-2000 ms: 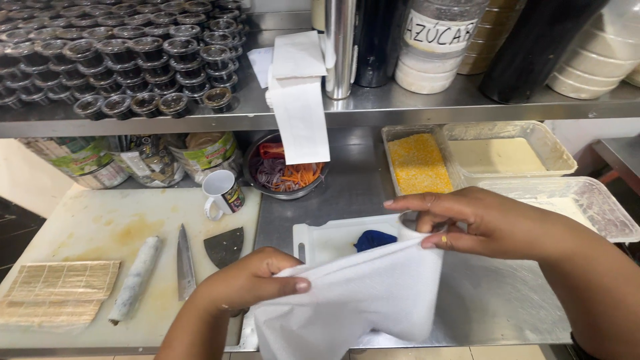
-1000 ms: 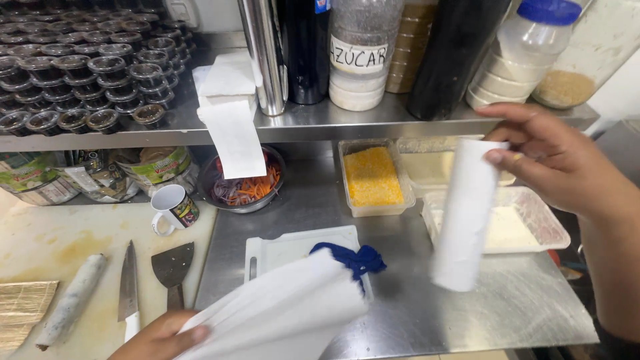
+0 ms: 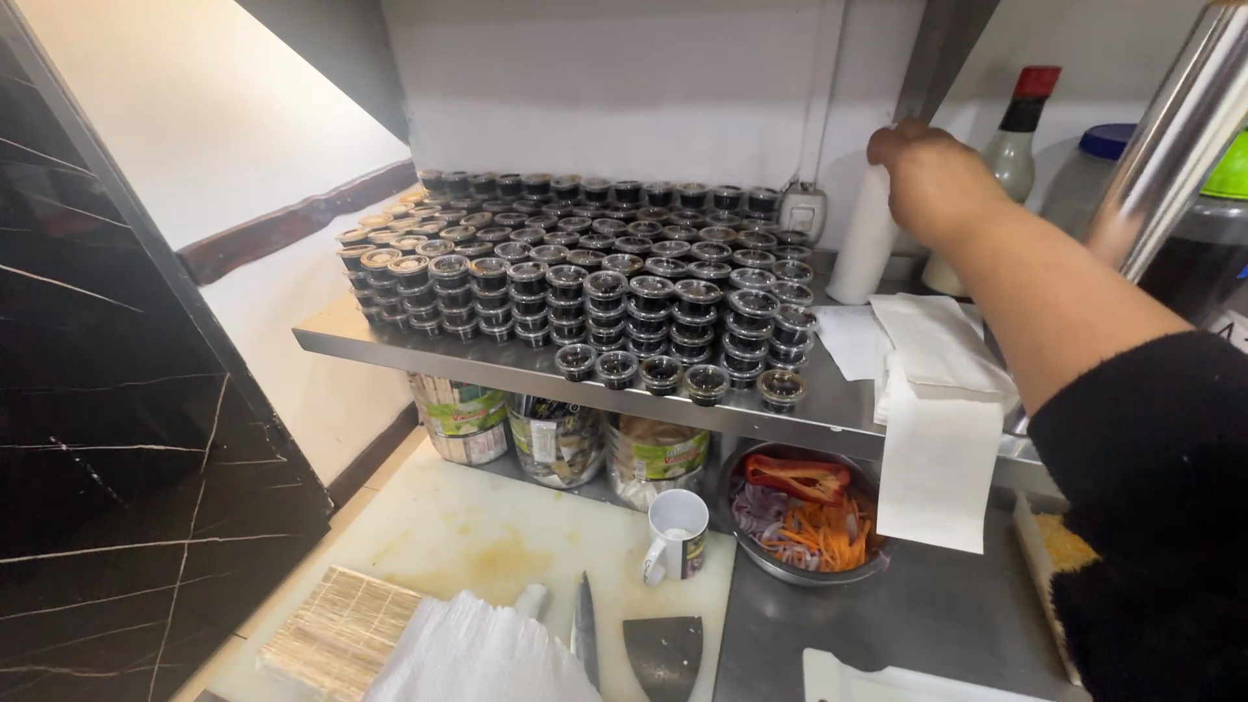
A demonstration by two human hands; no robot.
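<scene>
My right hand (image 3: 931, 180) grips the top of an upright white paper roll (image 3: 863, 239), at the back of the steel shelf beside a red-capped bottle (image 3: 1016, 146). A loose white sheet (image 3: 487, 653) rises from the bottom edge, over part of the bamboo mat (image 3: 336, 624) and the cutting board (image 3: 468, 531). My left hand is out of the frame. A knife (image 3: 585, 624) and a dark scraper (image 3: 663, 653) lie right of the sheet. The corner of a white board (image 3: 907, 680) shows at the bottom right.
Stacked lidded sauce cups (image 3: 604, 283) cover much of the shelf (image 3: 468, 361). Paper slips (image 3: 941, 458) hang over its edge. Below stand tubs (image 3: 658, 453), a mug (image 3: 678, 531) and a metal bowl (image 3: 809, 575) of cut vegetables. A steel cylinder (image 3: 1160, 146) is at right.
The view has swung left. My right hand has carried the roll from above the counter to the back of the shelf. My left hand, seen holding the sheet earlier, has left the view.
</scene>
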